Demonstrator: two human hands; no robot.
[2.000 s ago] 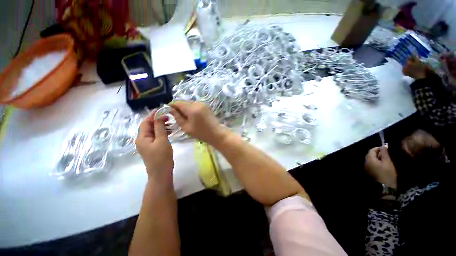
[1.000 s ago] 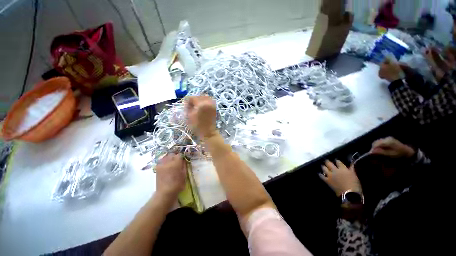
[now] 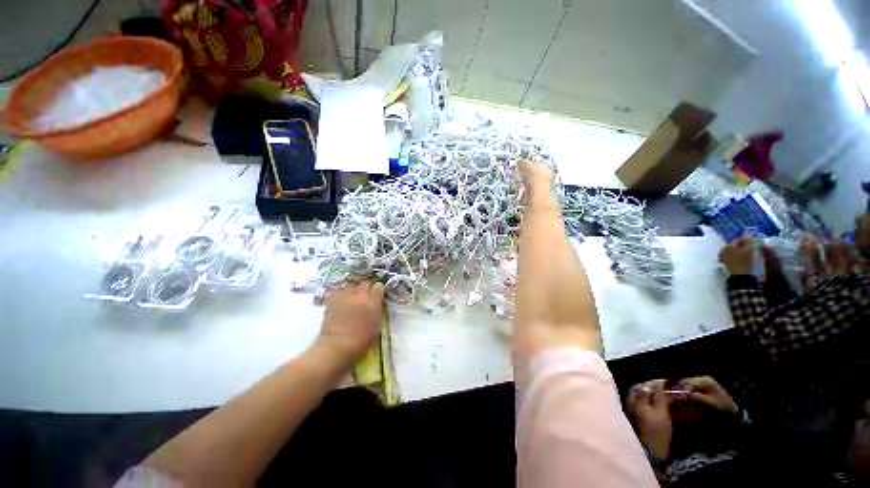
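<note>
A large tangled pile of coiled white USB cables lies in front of me. My left hand rests at the pile's near left edge, beside the yellow tape strip; its fingertips meet the cables and I cannot tell if it grips any. My right hand reaches to the far right of the pile; its fingers are largely hidden among the cables. Clear plastic trays with coiled cables stand in a group left of my hands.
A smartphone lies on a black box, beside a white paper sheet. An orange basket is far left. More cables and a cardboard box are to the right. Co-workers' hands show at right.
The coil held two seconds ago is gone from my hands. My right hand has moved far right and away across the pile. The pile has spread toward my left hand.
</note>
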